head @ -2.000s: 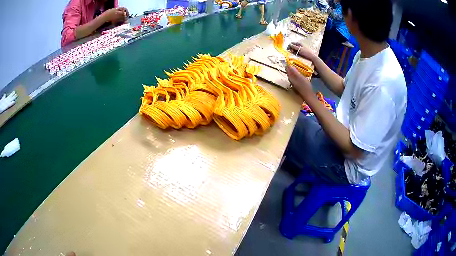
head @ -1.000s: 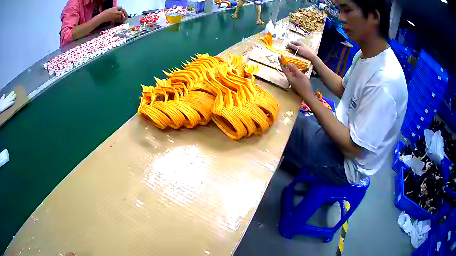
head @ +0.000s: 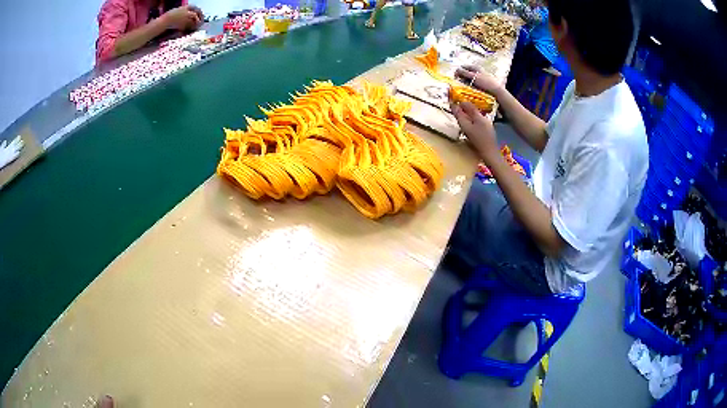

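Note:
A heap of loose orange sash parts (head: 331, 151), ridged rings with pointed tails, lies on the cardboard-covered bench (head: 199, 319) in front of me. A tiny bit of what looks like a fingertip, perhaps of my left hand (head: 106, 402), shows at the bottom edge left of centre. The rest of that hand is cut off, so its grip is hidden. It is far from the heap. My right hand is not in view.
A seated person in a white shirt (head: 598, 175) holds an orange sash part (head: 472, 98) at right, on a blue stool (head: 510, 327). Green belt (head: 119, 191) runs left; crates of dark parts (head: 670, 299) stand on the floor.
The small white piece on the belt has moved left out of view. The leg-like figure on the far belt has shifted left. The seated person's head has turned and their sash part has moved.

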